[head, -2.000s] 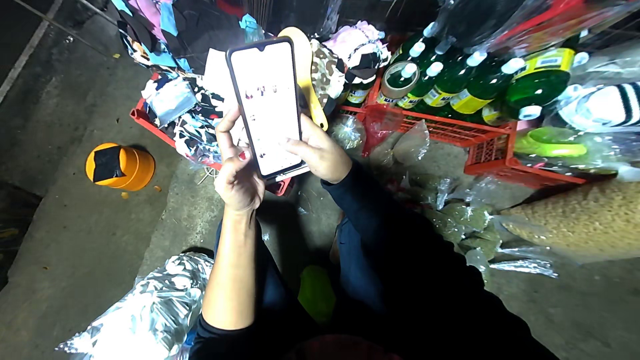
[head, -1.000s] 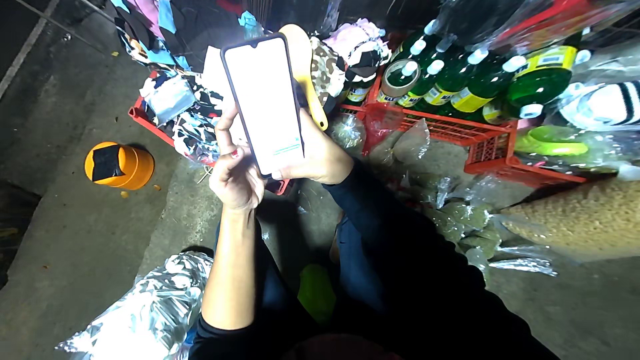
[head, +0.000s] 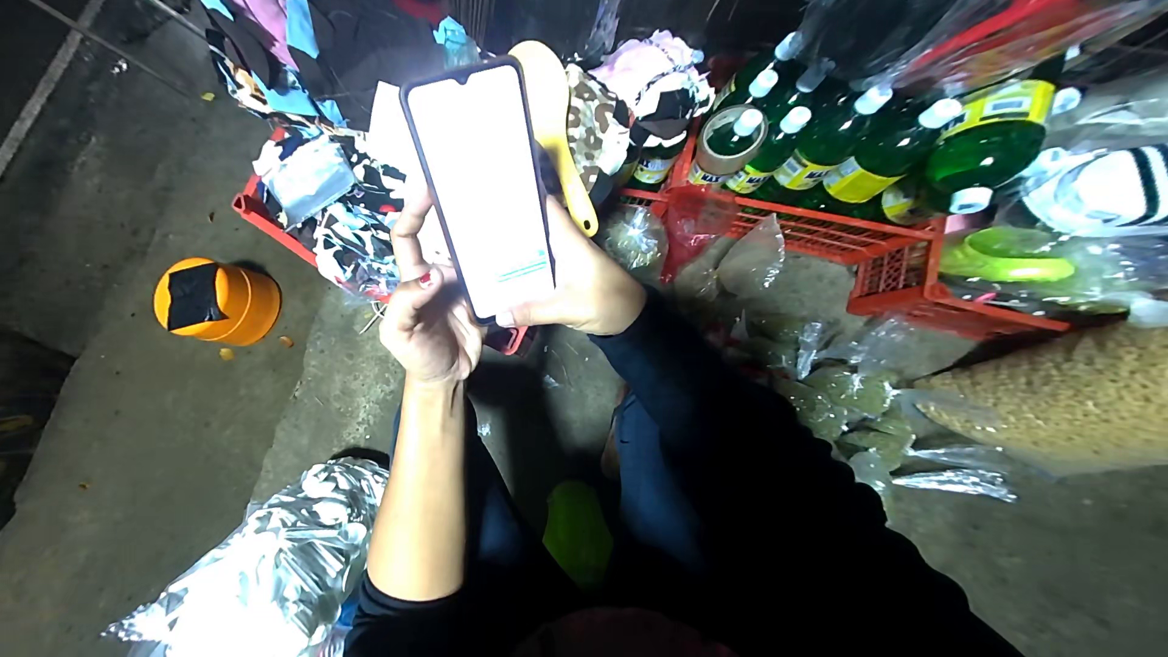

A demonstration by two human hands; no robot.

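A smartphone (head: 482, 187) with a bright, nearly white screen is held upright between both hands. My left hand (head: 429, 315) grips its left edge and lower corner, fingers partly behind it. From the right, my right hand (head: 584, 283) wraps the phone's lower right side, with the thumb at the bottom of the screen. Just behind the phone lies a yellow plastic ladle or scoop (head: 552, 128), its handle pointing down toward my right hand. Printed fabric scraps (head: 356, 192) fill a red crate on the phone's left.
Green bottles (head: 853, 151) with white caps stand in a red plastic crate (head: 803, 228) at right. Below are clear bags (head: 849, 397) and a large bag of tan pieces (head: 1058, 397). An orange container (head: 219, 301) sits on the floor at left, a shiny plastic bag (head: 274, 557) at lower left.
The phone's screen has gone from several small pictures to an almost blank white page. My right thumb has moved down toward the screen's bottom edge.
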